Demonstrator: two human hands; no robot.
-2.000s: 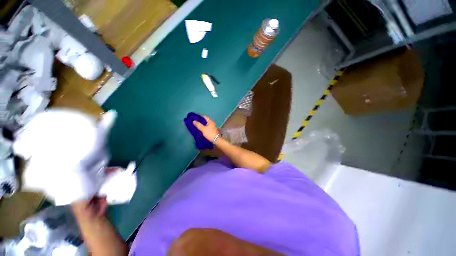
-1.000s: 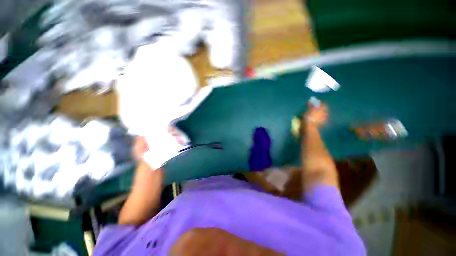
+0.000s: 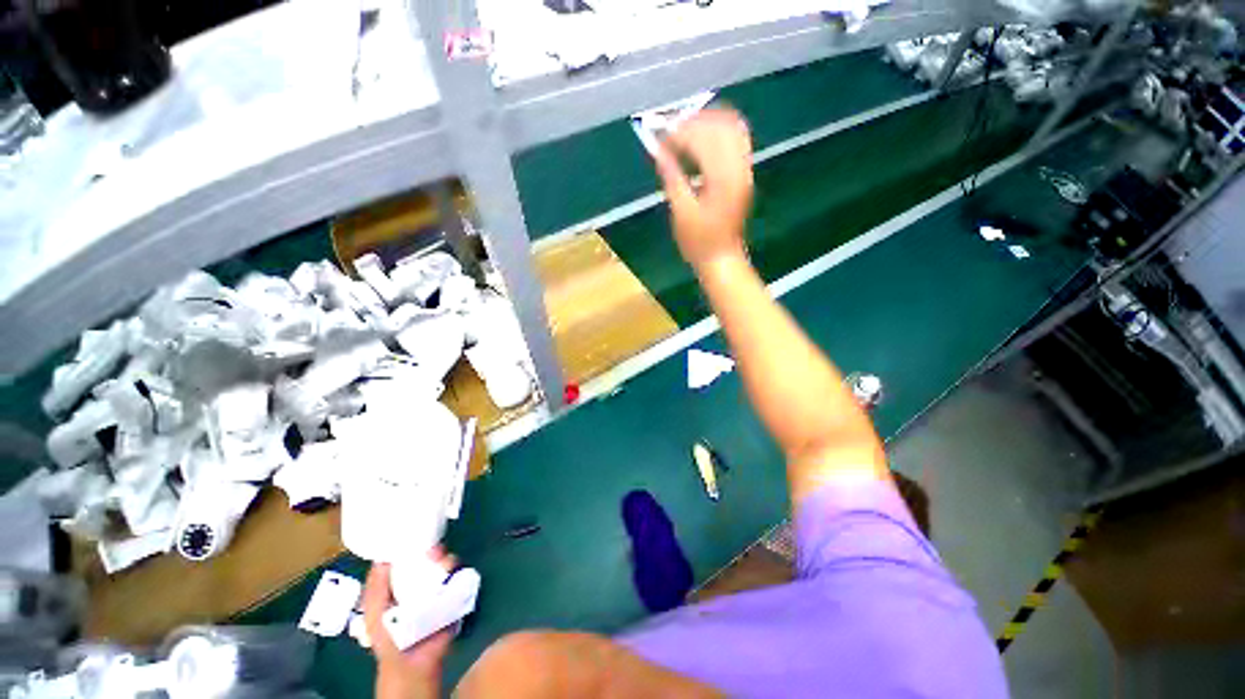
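Observation:
My left hand (image 3: 403,635) grips a white security camera (image 3: 399,478) by its bracket end, at the lower left over the bench's edge of the heap. The camera's body points up. My right hand (image 3: 713,178) is raised high at the overhead shelf, fingers curled and slightly blurred. A white triangular piece (image 3: 666,126) shows by its fingertips; whether the hand holds anything cannot be told. The dark purple cloth (image 3: 655,549) lies crumpled on the green mat (image 3: 587,478).
A heap of white cameras (image 3: 225,369) lies on cardboard (image 3: 232,560) at left; bagged cameras (image 3: 178,665) are at lower left. The grey shelf post (image 3: 505,246) stands ahead. A yellowish knife or marker (image 3: 705,468), white scrap (image 3: 707,366) and bottle (image 3: 864,389) lie on the mat.
My right hand has let go of the cloth, reached to the mat by the white scrap, then risen to the shelf. My left hand still holds the camera. The view has swung left.

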